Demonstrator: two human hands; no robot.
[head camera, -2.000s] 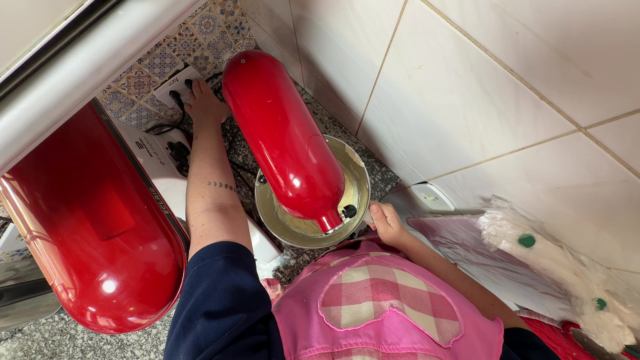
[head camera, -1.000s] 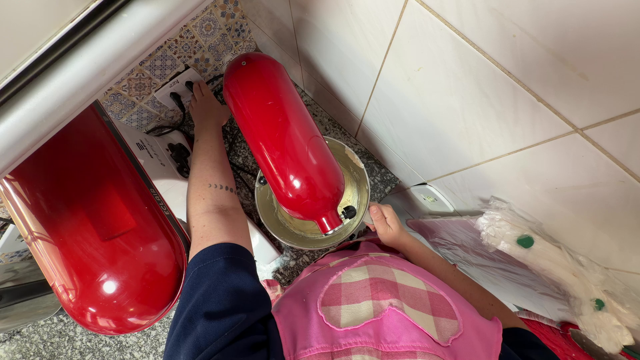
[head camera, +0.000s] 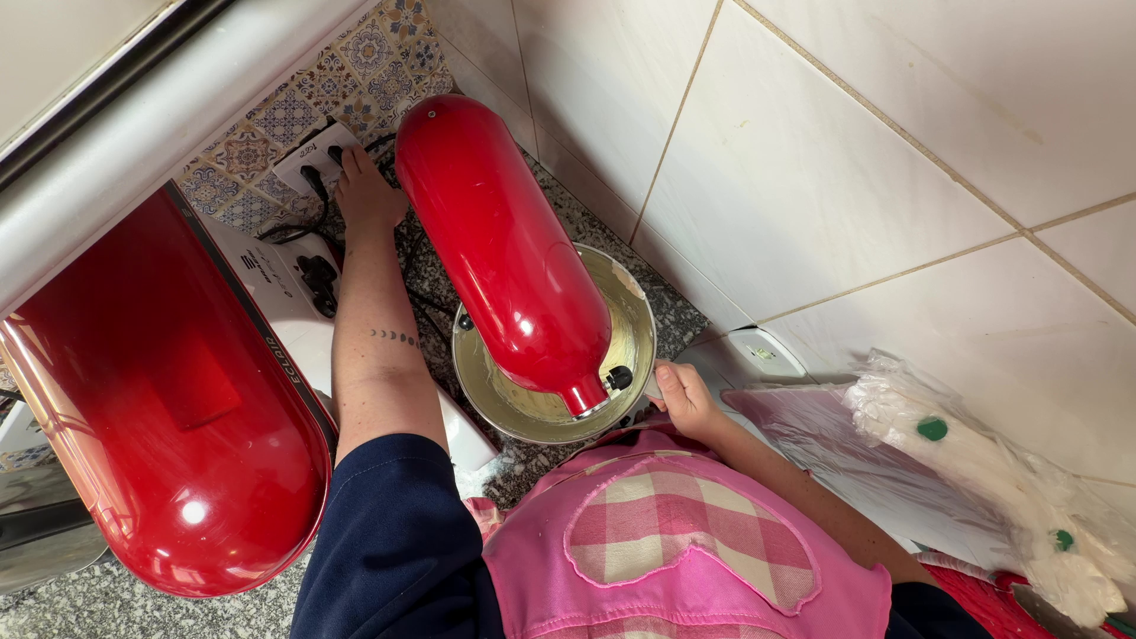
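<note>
A red stand mixer (head camera: 506, 248) stands in the corner, its head over a metal mixing bowl (head camera: 641, 311) with pale cream-like residue inside. My left hand (head camera: 366, 191) reaches past the mixer to a white power strip (head camera: 317, 160) on the patterned tile wall; its fingertips touch a black plug there, and whether they grip it cannot be told. My right hand (head camera: 683, 398) is closed around the bowl's handle (head camera: 654, 387) at the right rim. Black cords run behind my left forearm.
A second, larger red mixer (head camera: 186, 408) stands at the left on the speckled granite counter (head camera: 71, 603). White wall tiles (head camera: 870, 231) bound the right side, with a white outlet (head camera: 765, 352) low down. Plastic bags with green dots (head camera: 958, 470) lie at the right.
</note>
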